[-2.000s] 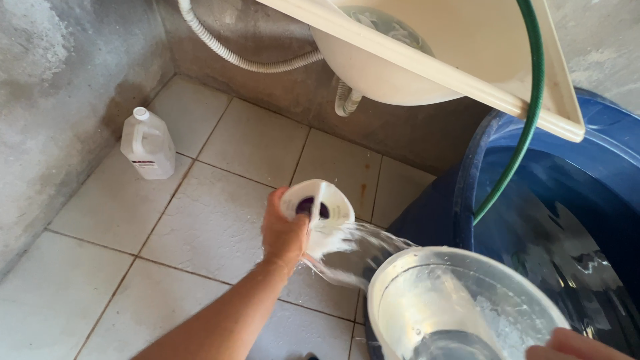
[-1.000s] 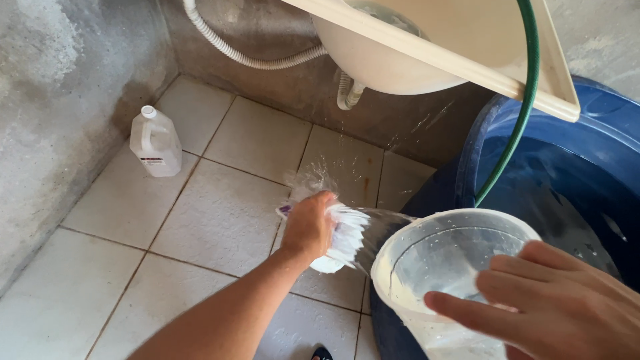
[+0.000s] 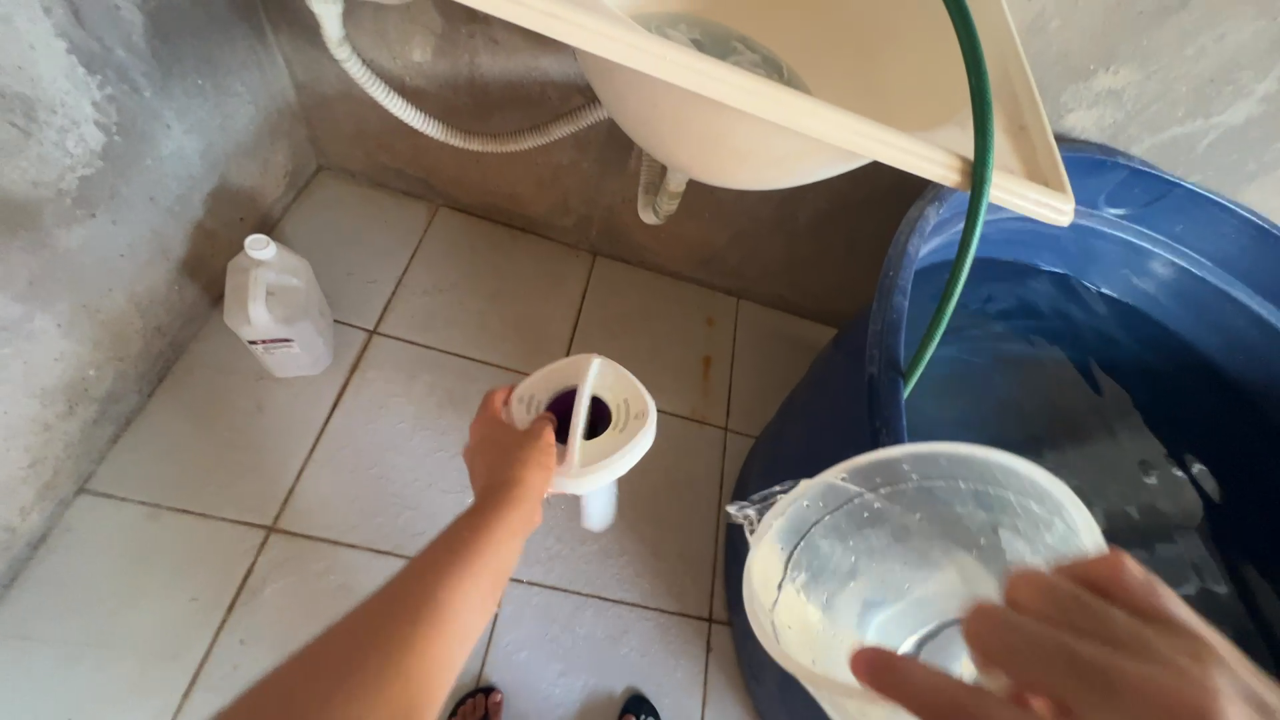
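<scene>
My left hand (image 3: pixel 510 445) grips a white round plastic piece (image 3: pixel 628 440) with a crossbar and a dark purple centre; its thumb lies at the crossbar, and a blurred whitish bit shows just below. This piece is held above the floor tiles. My right hand (image 3: pixel 1090 630) holds a translucent plastic bucket (image 3: pixel 840 530) at its right side, though the exact grip is blurred. The bucket is tilted, with a little water inside and a splash of water (image 3: pixel 760 508) at its left rim. It hangs in front of the large blue tub.
A blue tub (image 3: pixel 890 300) of water stands at the right, a green hose (image 3: pixel 975 200) running into it. Above is a cream sink (image 3: pixel 740 90) with corrugated drain hoses (image 3: pixel 480 135). A translucent jug (image 3: pixel 290 320) stands by the left wall. My feet show at the bottom.
The white piece has turned: one second ago its fluted white side showed, and now its crossbar face does. The stream of water onto it has given way to a splash by the bucket's rim.
</scene>
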